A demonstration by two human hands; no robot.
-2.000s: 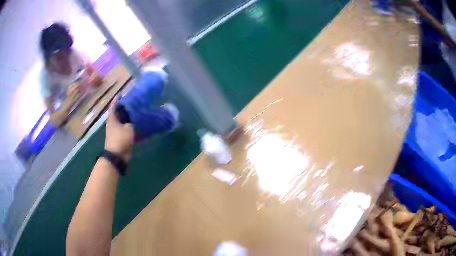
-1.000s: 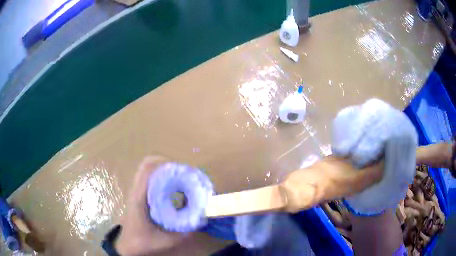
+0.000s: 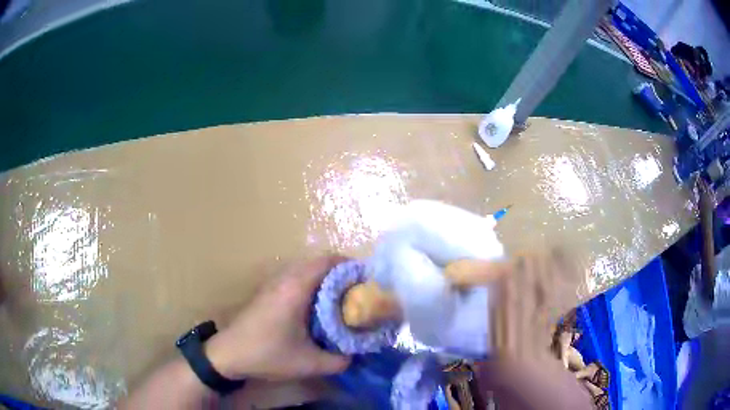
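Observation:
My left hand point(image 3: 276, 324), bare with a black wristband, holds the blue trouser piece point(image 3: 364, 383) low in the middle. Its lilac fuzzy cuff point(image 3: 328, 308) faces up. A second lilac cuff point(image 3: 410, 384) shows beside it. My right hand point(image 3: 436, 280), in a white knit glove and blurred, is closed round a tan figurine leg point(image 3: 372, 306). The leg's narrow end is in the opening of the first cuff; how deep it sits is hidden. The foot end point(image 3: 528, 304) sticks out to the right of the glove, blurred.
A white glue bottle point(image 3: 496, 128) stands by the grey post point(image 3: 552, 60), with a white cone point(image 3: 483, 156) near it. A blue tip point(image 3: 500, 214) shows behind the glove. The green belt point(image 3: 240, 72) runs behind the tabletop. Blue crate point(image 3: 660, 320) and tan legs point(image 3: 588, 368) are lower right.
The right hand has moved left, bringing the leg's end from beside the cuff into its opening. The view has turned, and the nearer bottle is now mostly hidden behind the glove.

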